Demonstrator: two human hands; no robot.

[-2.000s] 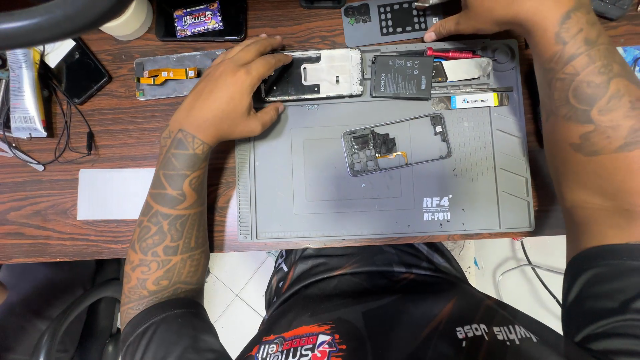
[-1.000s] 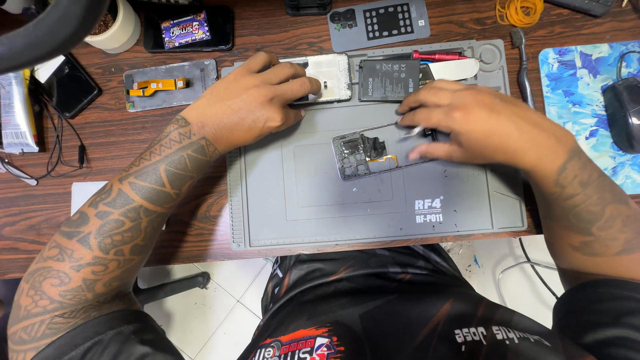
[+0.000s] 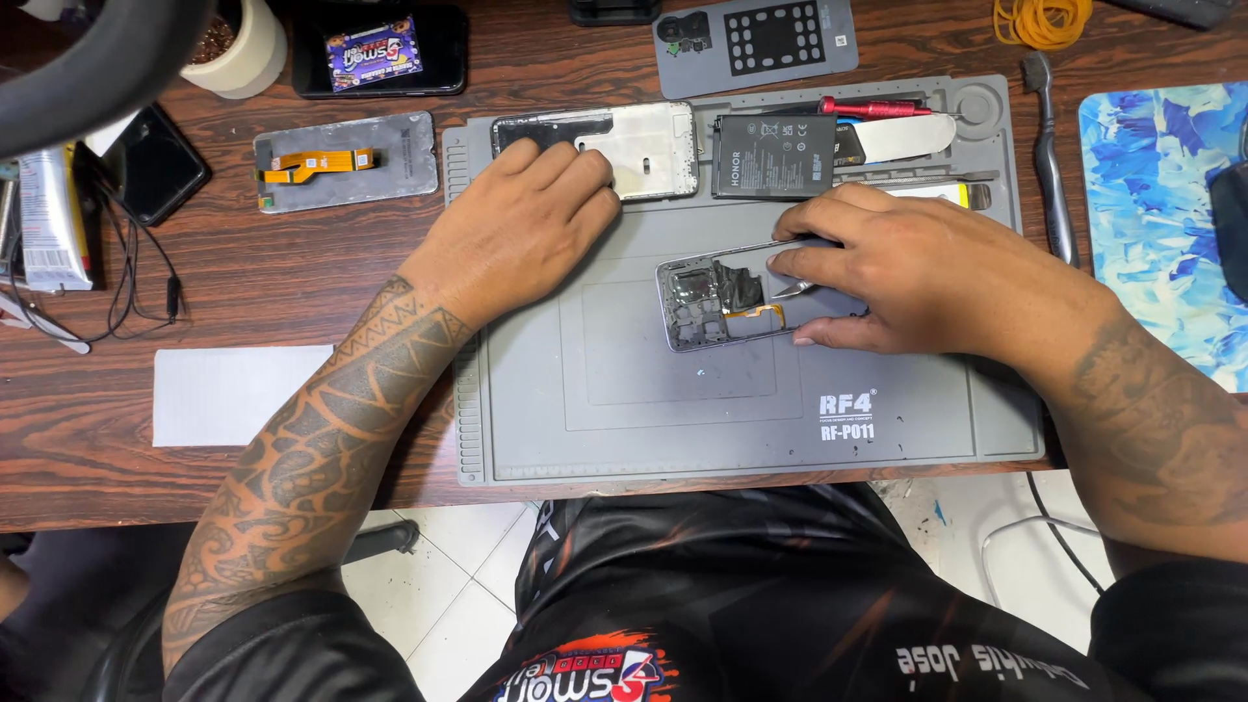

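My right hand (image 3: 877, 268) spans the right part of a phone's middle frame (image 3: 694, 292), thumb at its lower edge and fingers at its upper edge. A pointed metal tool tip (image 3: 795, 290) shows under that hand; the rest of the tool is hidden. The frame lies tilted on a grey silicone repair mat (image 3: 682, 439), with an orange flex cable (image 3: 760, 312) inside. My left hand (image 3: 531, 219) rests with bent fingers on the lower edge of a black and white phone chassis (image 3: 663, 146); whether it grips it is unclear. A black phone battery (image 3: 773, 156) lies between them, farther back.
A red screwdriver (image 3: 873, 107) and a pale flat tool (image 3: 907, 136) lie in the mat's back tray. Beyond the mat are a phone back cover (image 3: 799, 73), a screen panel with flex cable (image 3: 405, 161), a brush (image 3: 1051, 185), rubber bands (image 3: 1041, 18) and a potted plant (image 3: 239, 58).
My right hand has come from the grey back cover at the back to the phone frame. My left hand has stayed by the black and white chassis.
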